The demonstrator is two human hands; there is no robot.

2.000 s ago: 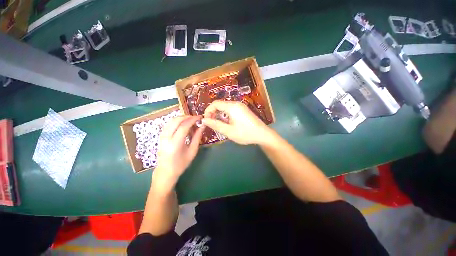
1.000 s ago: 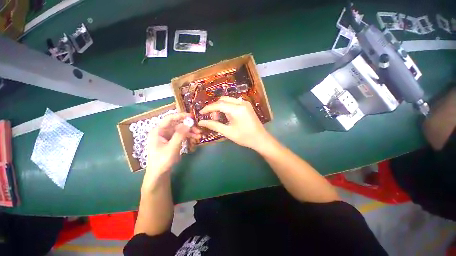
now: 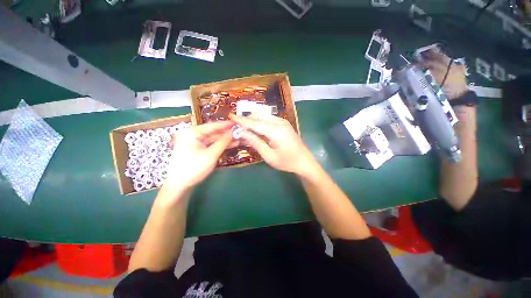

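My left hand and my right hand meet over the larger cardboard box, fingertips together. A small white ring part shows between the fingertips; both hands seem to hold it. The larger box holds shiny copper-coloured parts. A white piece shows just above my right fingers; whether it is held or lies in the box I cannot tell. The smaller cardboard box, left of the larger one, is filled with white ring parts, partly behind my left hand.
A bubble-wrap sheet lies at left. Two white housing frames lie beyond the boxes. At right are a grey electric screwdriver and a pale boxy machine. Another person's hand reaches behind the screwdriver. A grey slanted support stands upper left.
The view has shifted, so the boxes and frames sit further left. My hands have come together at the ring part. The other person's arm has reached forward beside the screwdriver.
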